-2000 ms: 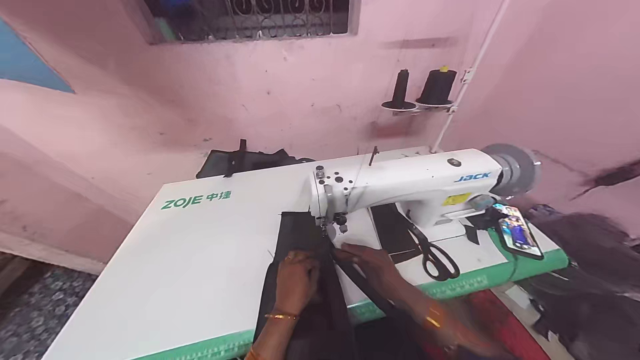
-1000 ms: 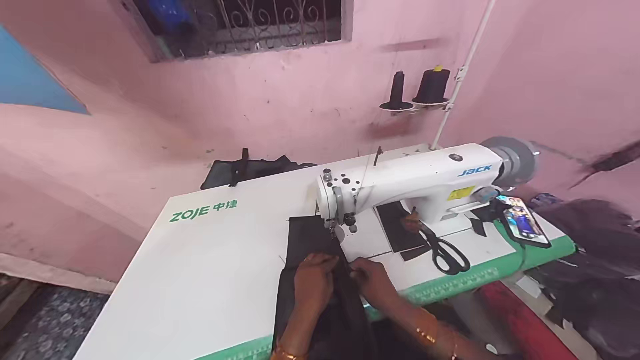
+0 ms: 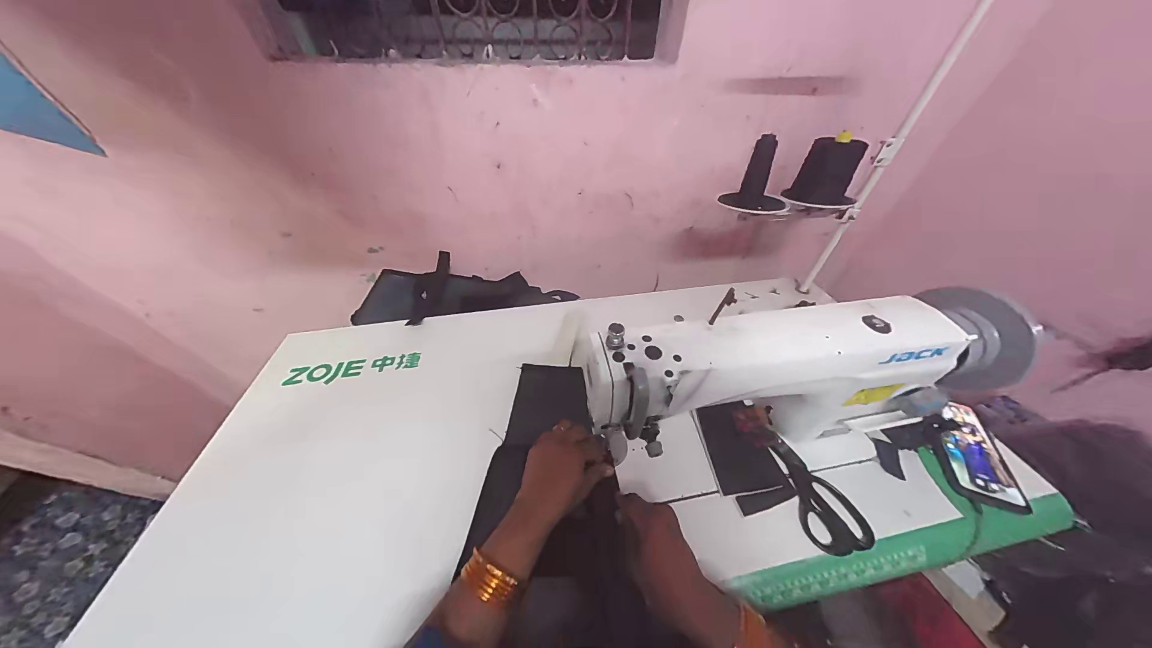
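Observation:
A white Jack sewing machine (image 3: 792,360) stands on the white sewing table (image 3: 297,486). Black fabric (image 3: 549,396) lies along the left of its needle area and runs down toward me. My left hand (image 3: 562,463), with gold bangles at the wrist, grips the fabric close to the presser foot, fingertips bent down on it. Just to the right and nearer me, my right hand (image 3: 652,531) is on the fabric's right edge; its fingers are partly hidden and blurred, so its grip is unclear. Black-handled scissors (image 3: 832,517) lie right of it beside black cloth pieces (image 3: 733,450).
A lit smartphone (image 3: 981,459) lies at the table's right end. Two black thread cones (image 3: 823,171) stand on a holder at the wall. More black cloth (image 3: 396,297) lies behind the table's back edge. Dark fabric (image 3: 1071,576) is heaped at the lower right.
Over the two seconds, both hands have stayed on the black fabric near the needle area. The right hand now sits lower, farther from the presser foot than two seconds ago.

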